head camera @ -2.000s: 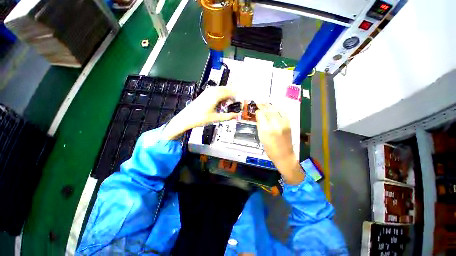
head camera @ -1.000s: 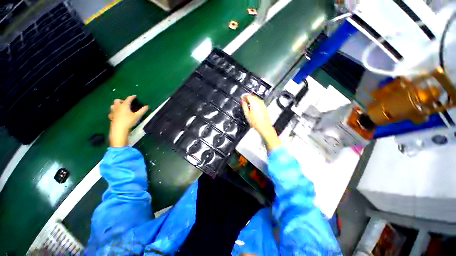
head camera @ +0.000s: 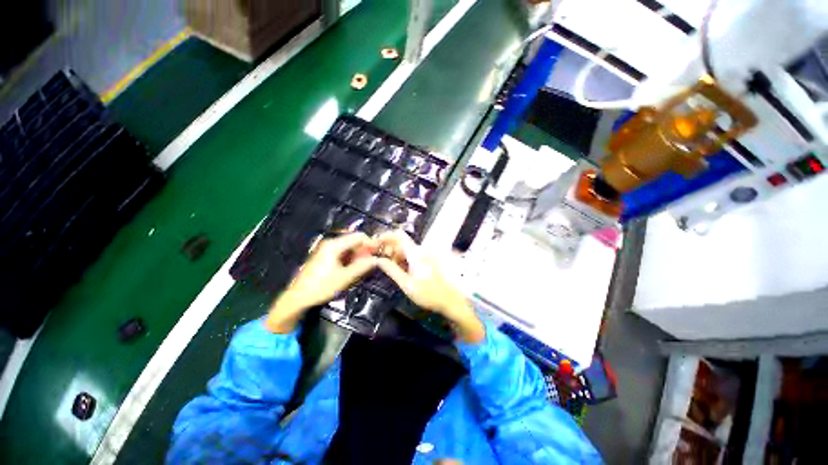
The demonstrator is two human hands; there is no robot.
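Note:
My left hand [head camera: 329, 270] and my right hand [head camera: 416, 275] meet above the lower part of the black blister tray [head camera: 309, 204]. Their fingertips touch around a small part with a copper-coloured look [head camera: 386, 252]. The fingers cover most of it, so its shape is unclear. The tray lies tilted beside the white machine base [head camera: 536, 291], partly over the belt's white edge. The grey nest with an orange-brown block [head camera: 595, 192] stands on the base, close to the gold press head [head camera: 654, 150] in this view.
Small black modules [head camera: 83, 405] lie on the green belt [head camera: 227, 154] at left. Two copper-coloured parts [head camera: 359, 81] lie farther up the belt. Stacked black trays [head camera: 68, 195] are at far left. A black ring-ended tool [head camera: 476, 180] lies on the base. A white cabinet [head camera: 726, 272] stands at right.
My left hand has moved right from over the belt, and my right hand has moved down and left from the tray's edge. They now meet. The view has shifted, and more modules show on the belt.

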